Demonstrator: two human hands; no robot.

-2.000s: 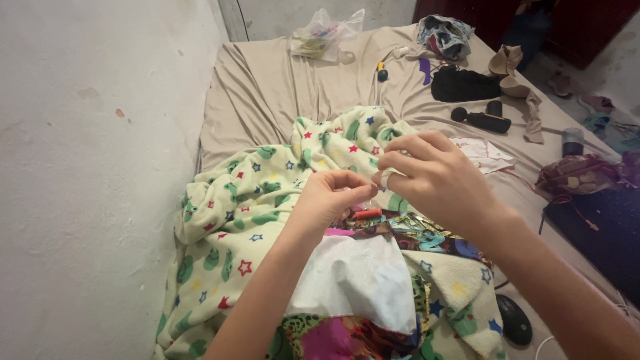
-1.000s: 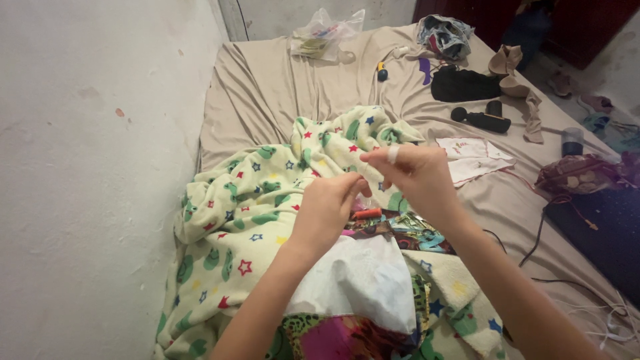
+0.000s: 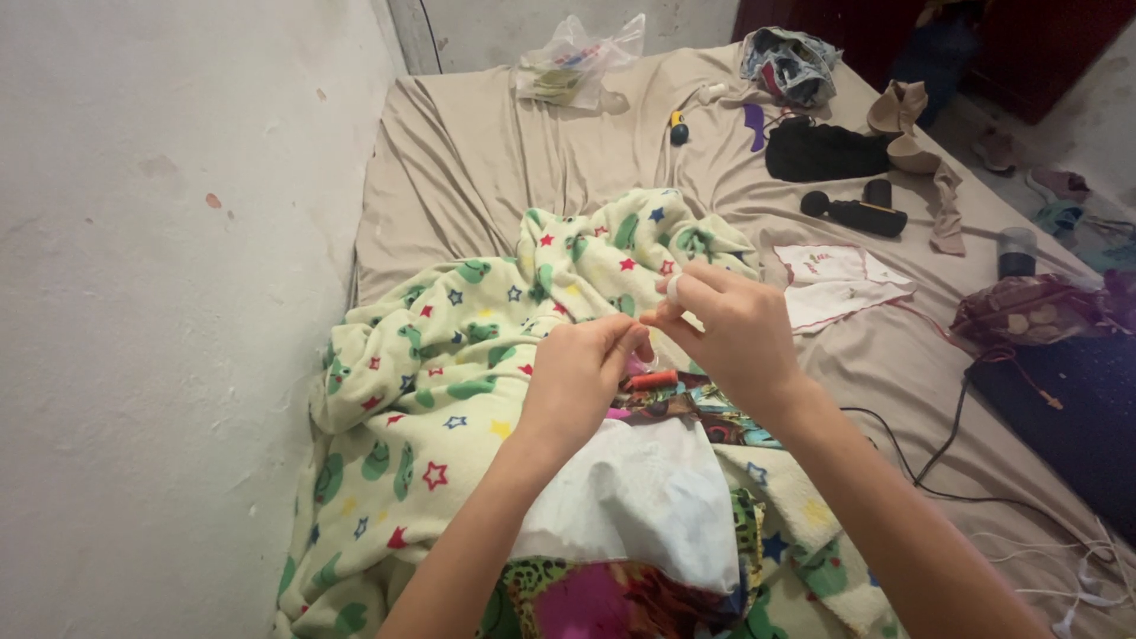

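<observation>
My left hand (image 3: 586, 368) and my right hand (image 3: 723, 324) meet above the lap area, fingertips pinched close together. Whatever lies between the fingertips is too fine to make out. A white band (image 3: 674, 289) wraps a finger of my right hand. Just below the hands, a red thread spool (image 3: 653, 381) lies on colourful patterned fabric (image 3: 701, 406). White cloth (image 3: 635, 497) spreads beneath my forearms, with more printed fabric (image 3: 603, 599) under its lower edge. A pale green fleece blanket (image 3: 444, 390) with stars and frogs lies around them.
The bed's beige sheet (image 3: 461, 169) holds a plastic bag (image 3: 577, 75), a purple comb (image 3: 753, 126), black cloth (image 3: 825, 151), a black massager-like device (image 3: 856, 213) and an embroidered white cloth (image 3: 834, 280). Black cable (image 3: 950, 444) and white earphones (image 3: 1087, 577) lie at right; a wall (image 3: 177, 311) stands left.
Two seconds ago my right hand's fingers were spread more, level with the left; now they are drawn in and a little higher. A black computer mouse seen at lower right earlier is now out of sight.
</observation>
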